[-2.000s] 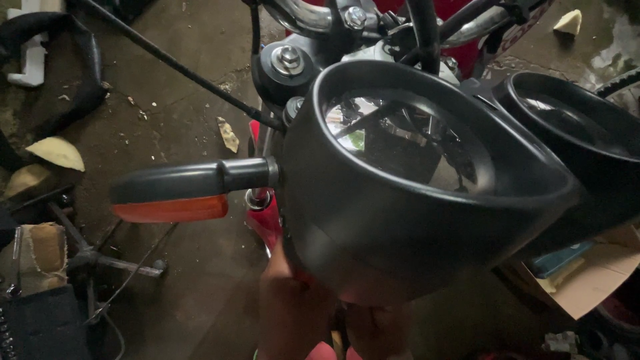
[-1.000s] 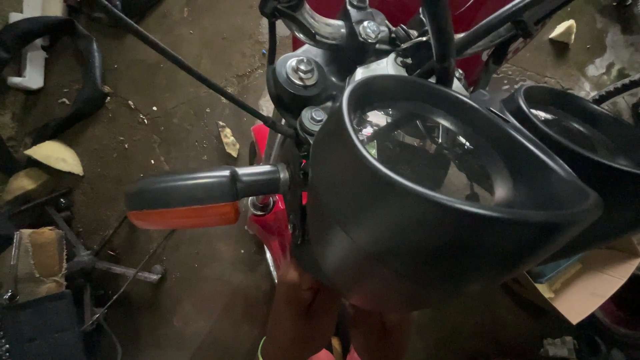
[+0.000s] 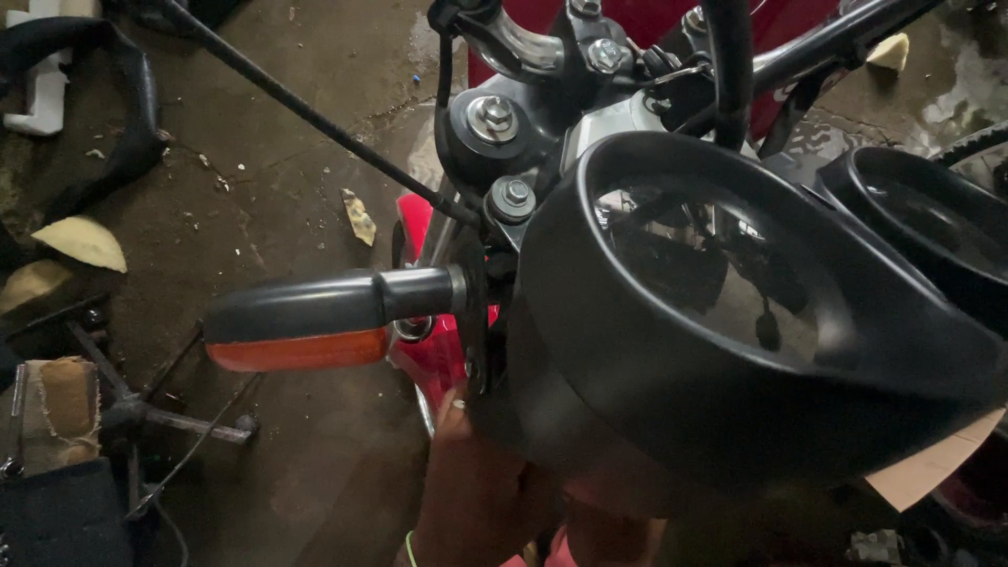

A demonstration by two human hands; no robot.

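Observation:
A motorcycle's black gauge housing (image 3: 677, 378) with round clear-covered dials fills the middle and right. An orange and black turn signal (image 3: 299, 323) sticks out to its left. My left hand (image 3: 472, 480) reaches up under the housing, its thumb near the red fender (image 3: 433, 346) and the bracket behind the turn signal; its fingers are hidden. My right hand (image 3: 614, 512) is beneath the housing, dark and mostly covered, so what it touches cannot be told. Above are the fork's top bolt (image 3: 494, 115), a smaller bolt (image 3: 516, 193) and the chrome handlebar (image 3: 528, 43).
A black cable (image 3: 315, 118) runs diagonally at upper left. On the floor lie a black rubber strip (image 3: 142, 102), yellowish foam pieces (image 3: 83, 242) and a metal star-shaped base (image 3: 130, 409). A cardboard piece (image 3: 937, 461) shows at lower right.
My left hand's wrist, with a light green band, has come into view below the housing. The motorcycle front appears shifted somewhat rightward in the view. Both hands stay beneath the housing.

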